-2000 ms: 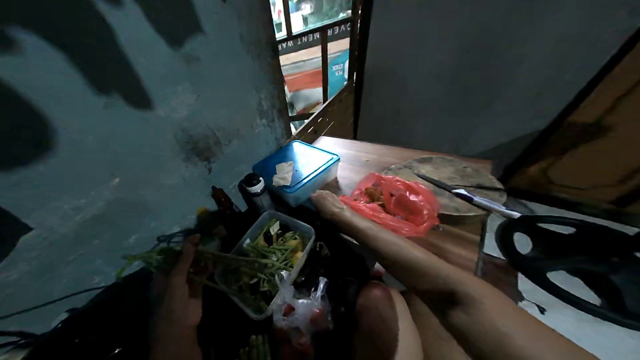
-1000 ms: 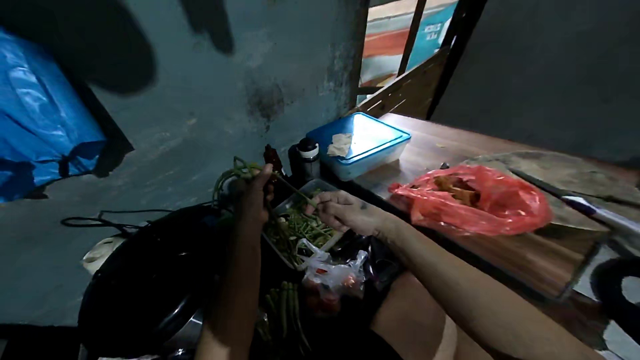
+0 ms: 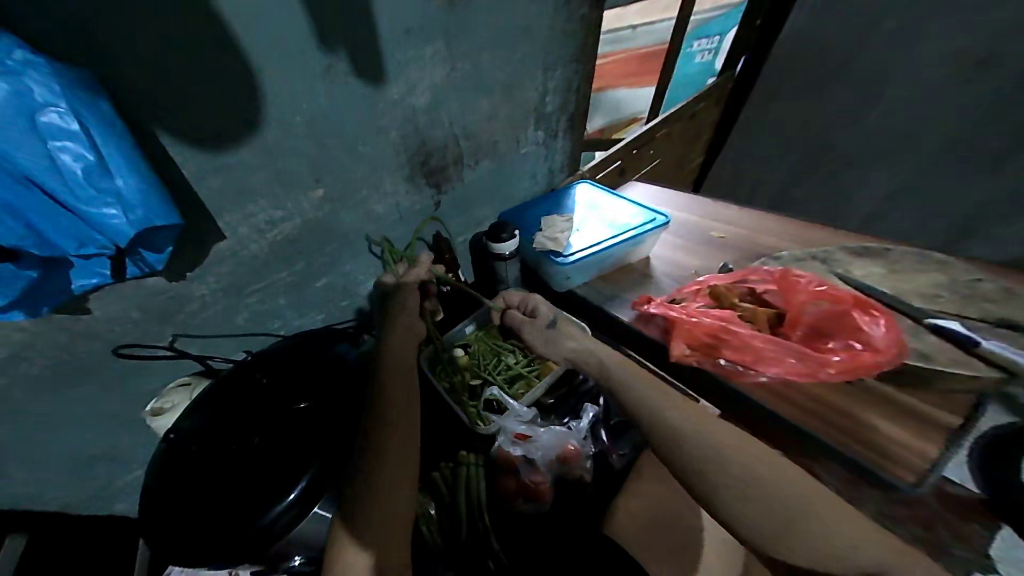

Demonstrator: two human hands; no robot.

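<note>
My left hand (image 3: 404,292) grips a bunch of long green bean-like stalks (image 3: 392,250), whose tips curl above the fingers. Between finger and thumb, my right hand (image 3: 536,324) pinches the end of one stalk that stretches across from the left hand. Below both hands lies a clear plastic container (image 3: 460,412) holding cut green pieces (image 3: 500,360). Against its near side rests a clear plastic bag (image 3: 536,436) with red, tomato-like vegetables inside. More long green pods (image 3: 464,488) lie in shadow nearer my lap.
Behind stand a blue-lidded plastic box (image 3: 596,224) and a dark bottle (image 3: 503,252). On the wooden table (image 3: 864,420) at right are a red plastic bag (image 3: 800,328), a round board (image 3: 840,260) and a knife (image 3: 896,304). A large black basin (image 3: 240,448) is at left.
My right hand has left the blue-lidded box's near side, where it was two seconds ago, and now holds a stalk's end beside my left hand. The view has swung left.
</note>
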